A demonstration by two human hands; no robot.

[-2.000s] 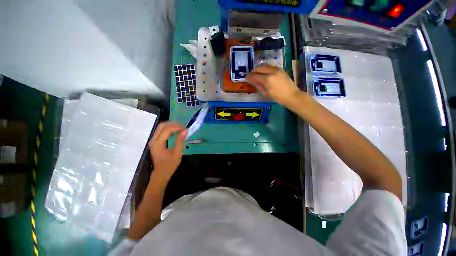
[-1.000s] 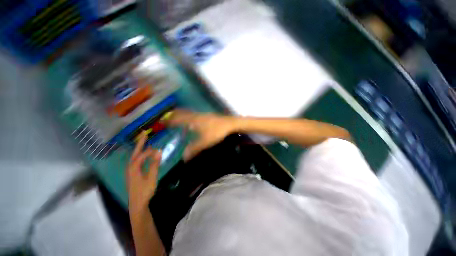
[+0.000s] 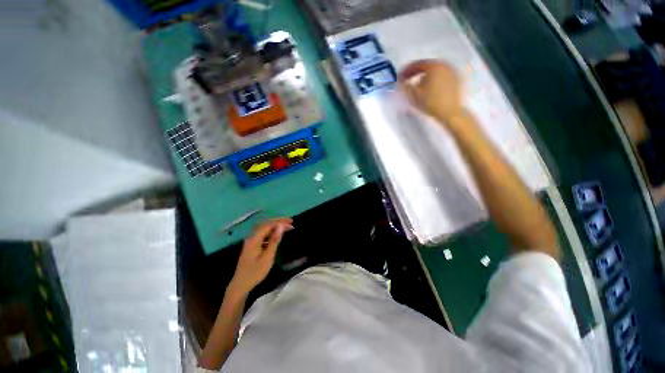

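A dark-bordered phone frame [image 3: 251, 100] sits in the orange nest [image 3: 259, 122] on the silver base plate, its far end hidden under the press head [image 3: 232, 64]. Two similar frames, one of them a phone frame [image 3: 376, 77] with a dark border, lie at the far left corner of the white tray [image 3: 430, 171]. My right hand [image 3: 440, 89] is blurred over the tray, just right of these frames; a small pale spot shows at its fingertips. My left hand [image 3: 259, 255] is at the bench's front edge, fingertips together, with no clear object in them.
Tweezers [image 3: 242, 220] lie on the green mat, left of my left hand. A grid of black pads [image 3: 191, 149] lies left of the base plate. The button box [image 3: 278, 162] fronts the press. Empty trays [image 3: 120, 284] are stacked at left. Several frames [image 3: 609, 258] lie along the conveyor at right.
The view has turned. My right hand has moved from the press to the tray. The pale strip in my left hand is no longer seen there. The press head now covers part of the nest.
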